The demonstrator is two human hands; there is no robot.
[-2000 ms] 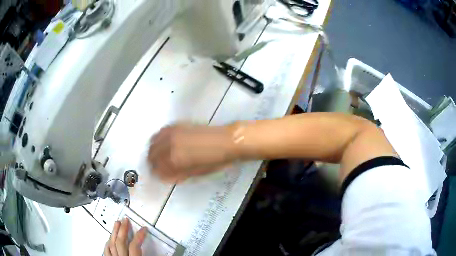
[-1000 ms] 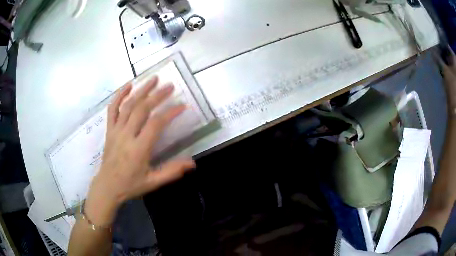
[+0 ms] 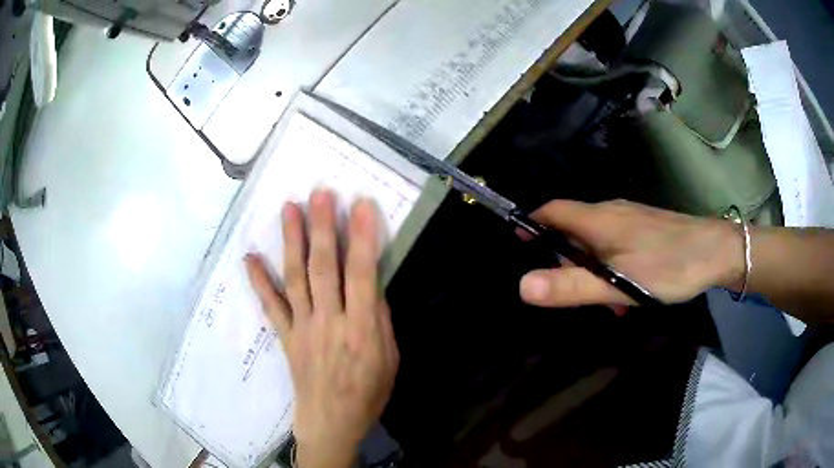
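A white paper pattern [image 3: 261,302] with printed lines and small writing lies on a cloth panel, whose green edge [image 3: 413,228] shows along the table's front side. My left hand [image 3: 338,311] lies flat on the pattern with its fingers spread. My right hand [image 3: 613,256] holds long fabric scissors [image 3: 489,196] by the black handles. The blades lie along the panel's short far edge. Whether the blades are apart is hard to tell.
The metal needle plate [image 3: 215,78] and presser foot are beyond the panel at upper left, under the machine head [image 3: 137,14]. A printed ruler [image 3: 471,69] runs along the table's front edge. Green cloth [image 3: 709,119] and white strips [image 3: 788,137] are in a basket at right.
My right hand has come in from the far right with the scissors and set them at the panel's edge. My left hand has moved right and lies flat; the view has turned.
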